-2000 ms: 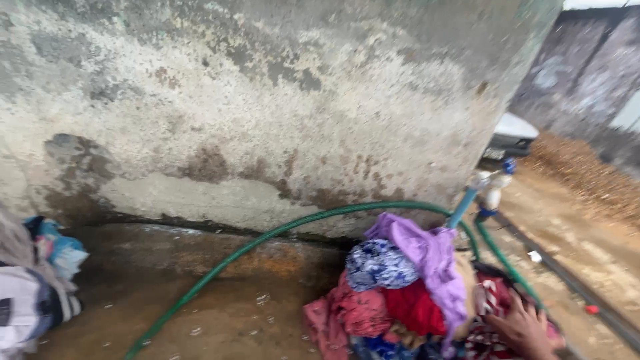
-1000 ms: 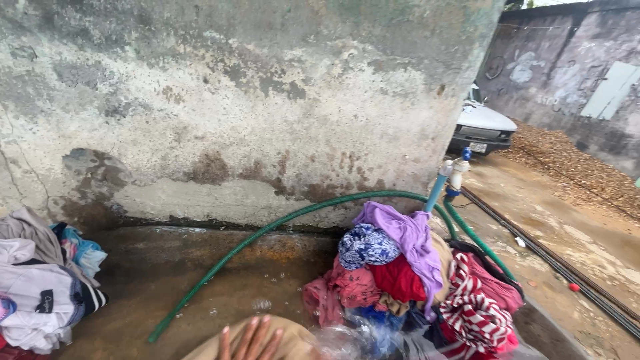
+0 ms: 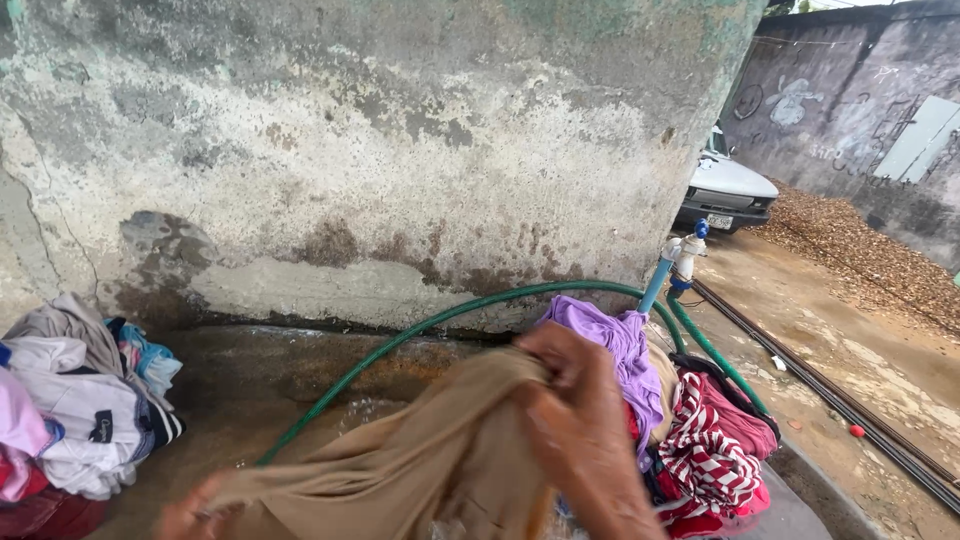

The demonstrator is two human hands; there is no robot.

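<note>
A wet tan cloth garment (image 3: 420, 442) stretches between my hands at the bottom centre. My right hand (image 3: 581, 412) grips its upper right end, fingers curled over the fabric. At the lower left my left hand (image 3: 202, 510), blurred and partly out of frame, pinches the other end. Right of my right hand lies a heap of clothes with a purple garment (image 3: 611, 341) on top and a red-and-white patterned cloth (image 3: 709, 450) beside it. Another heap at the left holds a white garment (image 3: 90, 420), a grey cloth (image 3: 71, 330) and pink fabric (image 3: 19, 435).
A green hose (image 3: 390, 341) arches from a tap with a blue handle (image 3: 686, 251) across the wet concrete surface. Behind stands a weathered wall (image 3: 390, 165). Metal rods (image 3: 825, 375) lie on the ground at the right, with a parked car (image 3: 724, 191) and wood-chip-like debris (image 3: 862, 232) beyond.
One second ago a hand lay on the tan cloth at the bottom edge; now both hands hold the cloth raised. Two seconds ago a hand was at the red-and-white cloth in the right heap.
</note>
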